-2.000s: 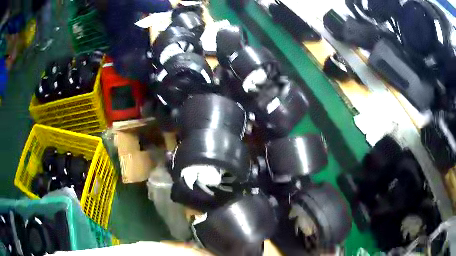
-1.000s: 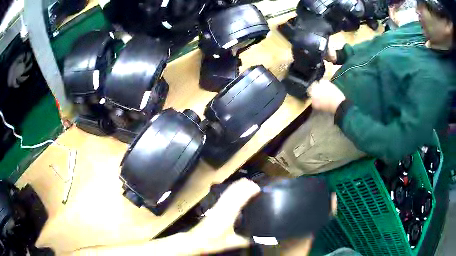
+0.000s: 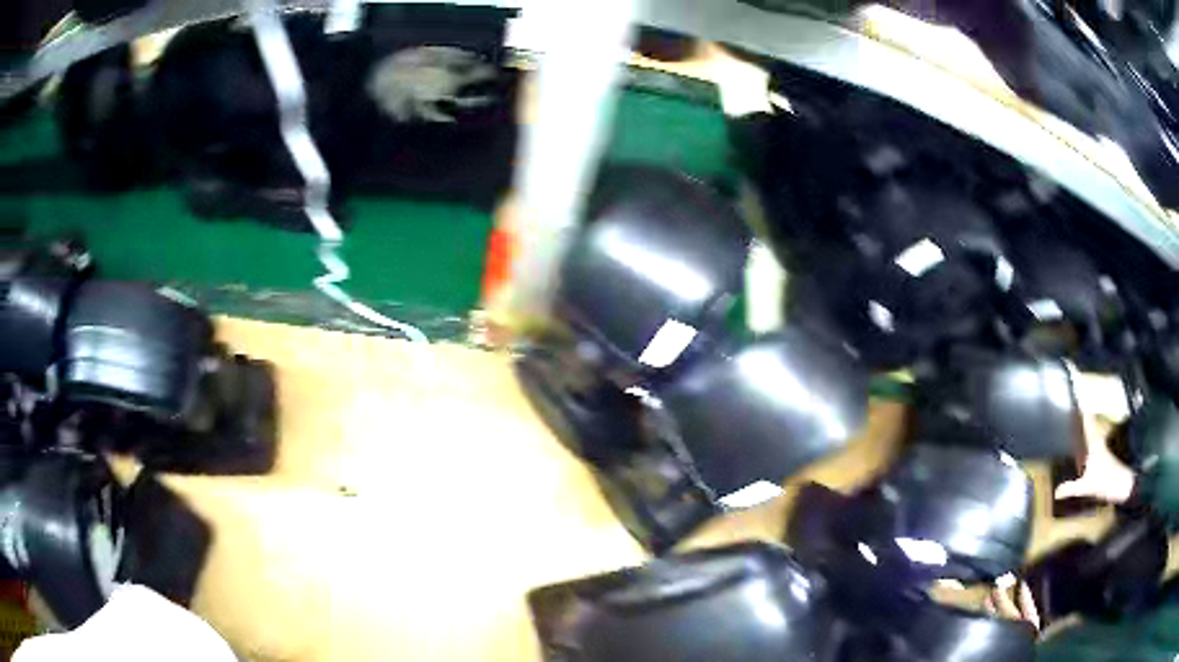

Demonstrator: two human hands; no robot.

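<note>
A glossy black fan unit (image 3: 698, 608) lies at the bottom middle, cut off by the lower edge, with no hand visible on it. Two more fan units, one (image 3: 653, 259) behind the other (image 3: 769, 407), lie above it with their dark bases towards the left. A blown-out white shape at the bottom left, beside a fan unit (image 3: 58, 524), may be my left hand (image 3: 129, 634); its fingers and any grip cannot be made out. My right hand is not in view. The picture is blurred.
The tan worktop (image 3: 375, 517) borders a green strip (image 3: 414, 252). A pale post (image 3: 562, 142) with an orange-red stick (image 3: 498, 269) stands at its edge. A white cord (image 3: 304, 149) hangs left of it. More fan units crowd the left and right. A coworker's hand (image 3: 1099, 466) shows at right.
The view has swung left, bringing the post and cord to the middle and the coworker to the right edge. The hand and arm at the fan unit at the bottom no longer show there.
</note>
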